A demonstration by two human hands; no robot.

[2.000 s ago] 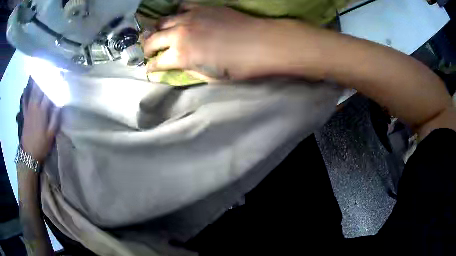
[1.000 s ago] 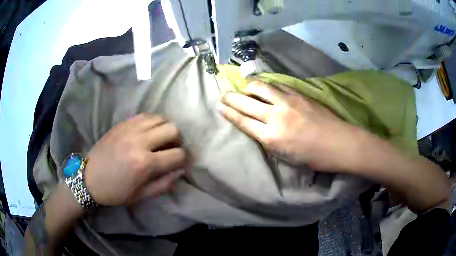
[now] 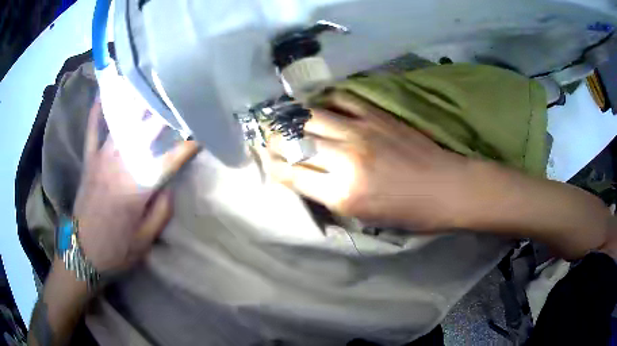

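Note:
The grey-taupe panel (image 3: 270, 284) spreads over the machine bed and towards my lap. My left hand (image 3: 122, 196), with a metal watch on the wrist, lies on the panel at the left, fingers spread, partly washed out by the lamp. My right hand (image 3: 379, 169) lies on the cloth just right of the needle area, its fingertips partly behind the tension assembly (image 3: 291, 118). An olive piece (image 3: 473, 108) lies behind and right of my right hand. The needle and presser foot are hidden by the machine head and glare. Both hands are somewhat blurred.
The white sewing machine head (image 3: 203, 61) fills the top, close to my hands. A bright lamp (image 3: 128, 128) with a blue end hangs at the left. Dark cloth edges the panel at the left. The white table (image 3: 582, 135) shows at the right. Loose cloth hangs at the lower right.
The view is closer to the machine head. My left hand has moved left and forward over the panel, its fingers now spread. My right hand stays on the cloth beside the needle area.

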